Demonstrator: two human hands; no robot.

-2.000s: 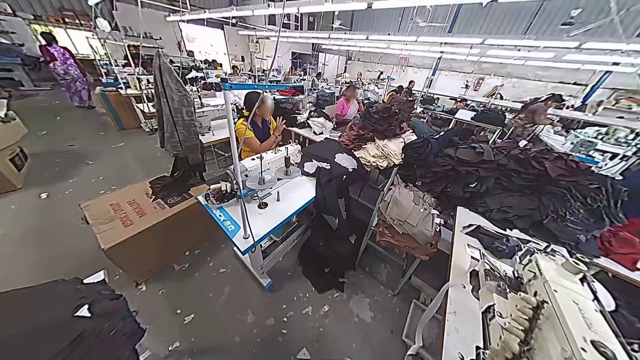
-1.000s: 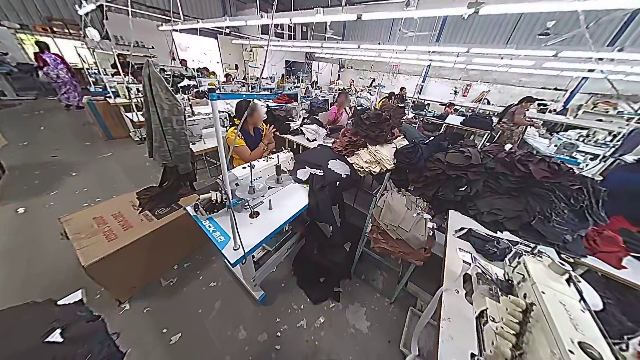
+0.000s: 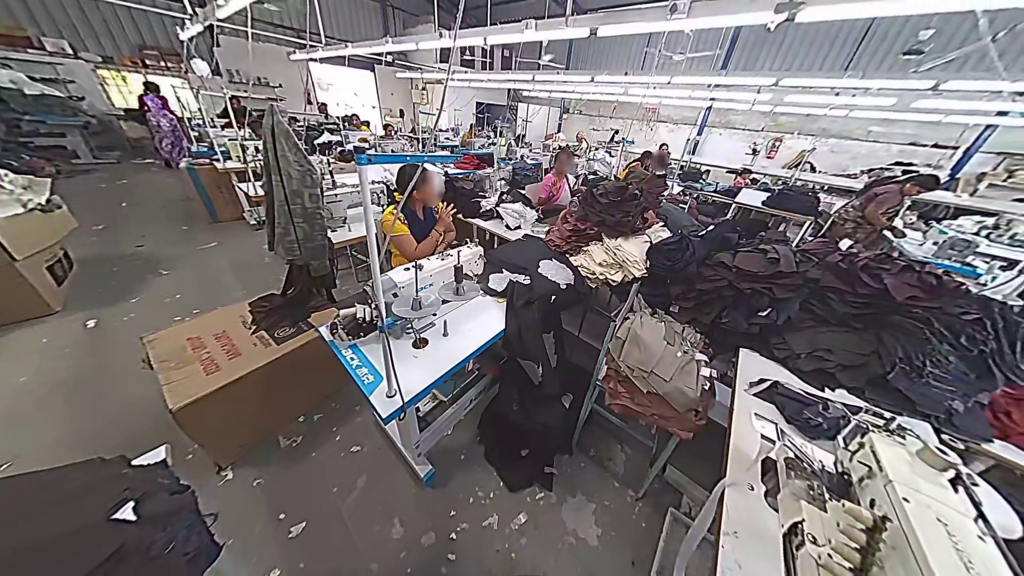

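Neither my left hand nor my right hand shows in the head view. At the lower right stands a cream industrial sewing machine (image 3: pixel 920 496) on a white table, with dark cloth (image 3: pixel 804 412) lying behind it. A Jack sewing machine (image 3: pixel 428 276) stands on a white, blue-edged table (image 3: pixel 456 336) near the middle. Black fabric (image 3: pixel 532 376) hangs from that table's right end down to the floor. Dark cloth (image 3: pixel 96 512) with white scraps on it fills the lower left corner.
A large cardboard box (image 3: pixel 240 376) stands left of the Jack table. Grey-brown cloth pieces (image 3: pixel 656 352) are stacked on a metal stand, beside large dark fabric piles (image 3: pixel 872 312). A person in yellow (image 3: pixel 416 224) sits behind the Jack machine. Scraps litter the floor.
The person in purple at the far left has moved a little farther off down the aisle. The view has shifted slightly.
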